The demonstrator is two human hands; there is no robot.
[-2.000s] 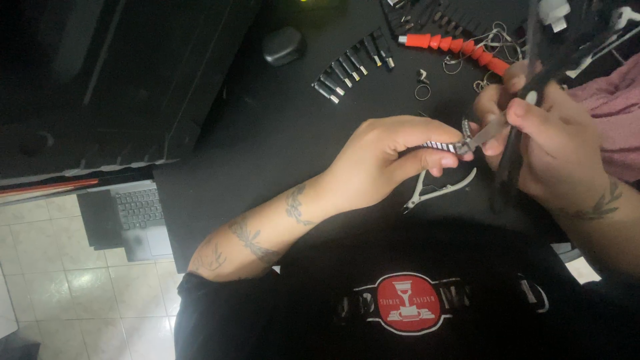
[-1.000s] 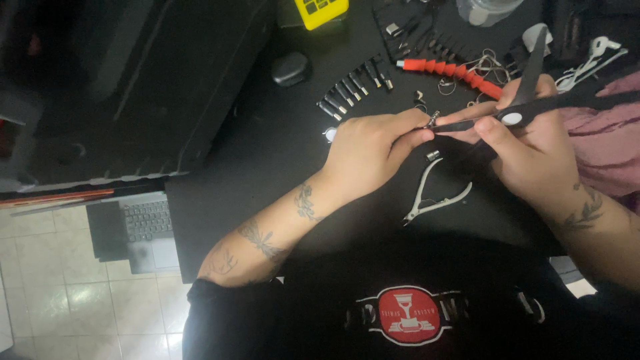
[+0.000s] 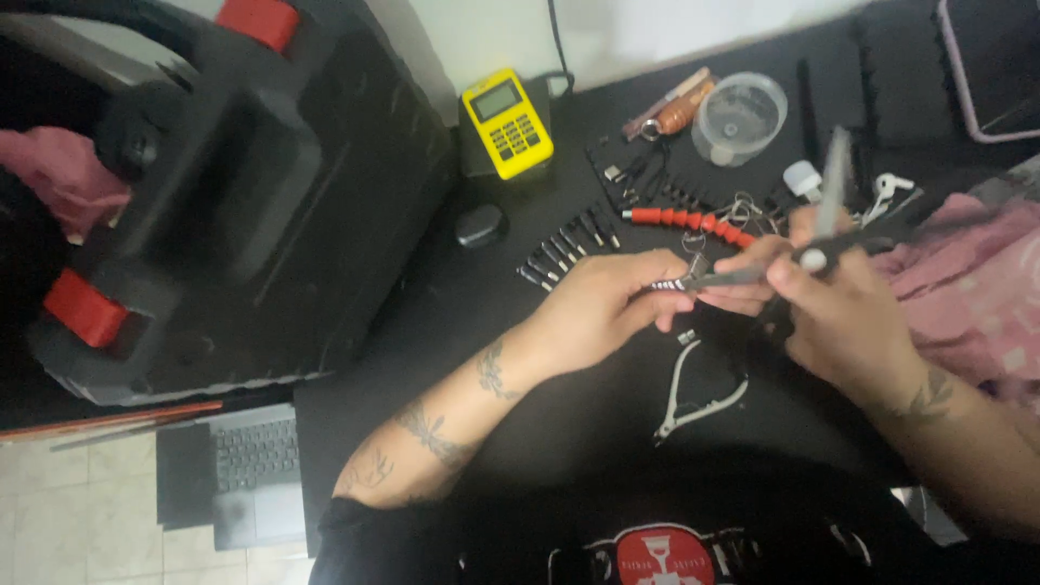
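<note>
My left hand (image 3: 621,305) pinches a small striped black-and-white piece (image 3: 668,285) with a metal end between thumb and fingers. My right hand (image 3: 841,309) holds a pair of open scissors (image 3: 815,258) with black handles. One blade points left and touches or nearly touches the metal end of the piece; the other blade sticks up. Which exact part the blade meets is blurred. Below the hands, metal cuticle nippers (image 3: 678,398) lie on the black table, with a small metal clasp (image 3: 687,335) at their upper handle.
Behind my hands lie a row of small black-and-metal pieces (image 3: 561,253), a red segmented flexible shaft (image 3: 686,219), metal rings, a round clear container (image 3: 739,118) and a yellow card terminal (image 3: 506,122). A large black case (image 3: 268,203) stands left; pink cloth (image 3: 975,284) lies right.
The scissors, whose blades spread less widely two seconds ago, now stand wide apart. The view has shifted to show more of the table's back. My left hand keeps its pinch.
</note>
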